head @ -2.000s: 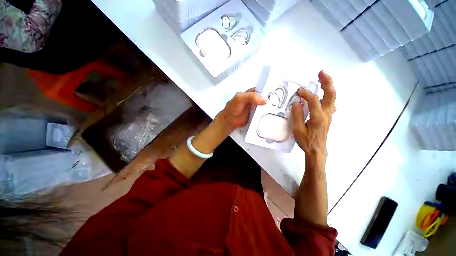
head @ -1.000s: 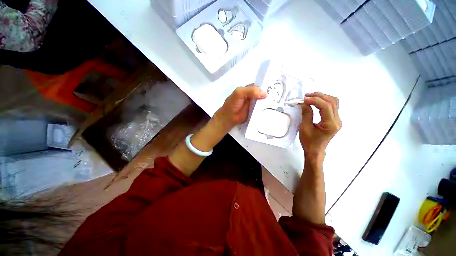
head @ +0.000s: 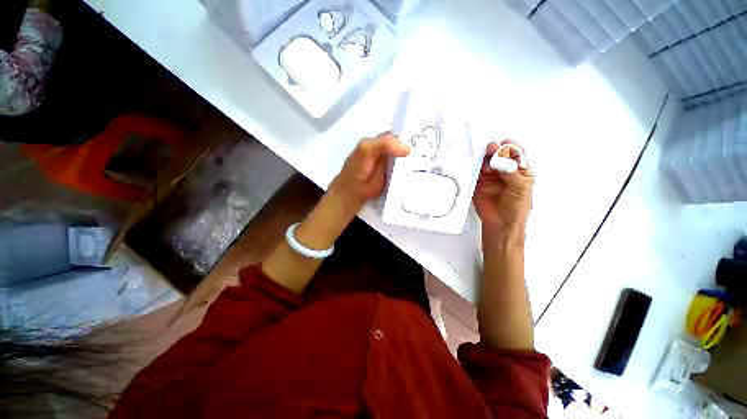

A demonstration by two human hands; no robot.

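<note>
A white blister tray lies in front of me, with a cream-white charging case in its large cavity. One earbud sits in the upper left cavity; the upper right cavity looks empty, though glare washes it out. My left hand grips the tray's left edge between thumb and fingers. My right hand is raised just right of the tray and holds a white looped earbud between thumb and fingertips.
A stack of filled trays stands beyond the tray, left of centre. More tray stacks stand at the upper right. A black smartphone, a small clear bag and yellow-orange handles lie at the right. A carton is below left.
My right hand has taken the earbud out of the tray's upper right cavity and moved it clear to the right. My left hand still holds the tray. The view has shifted slightly.
</note>
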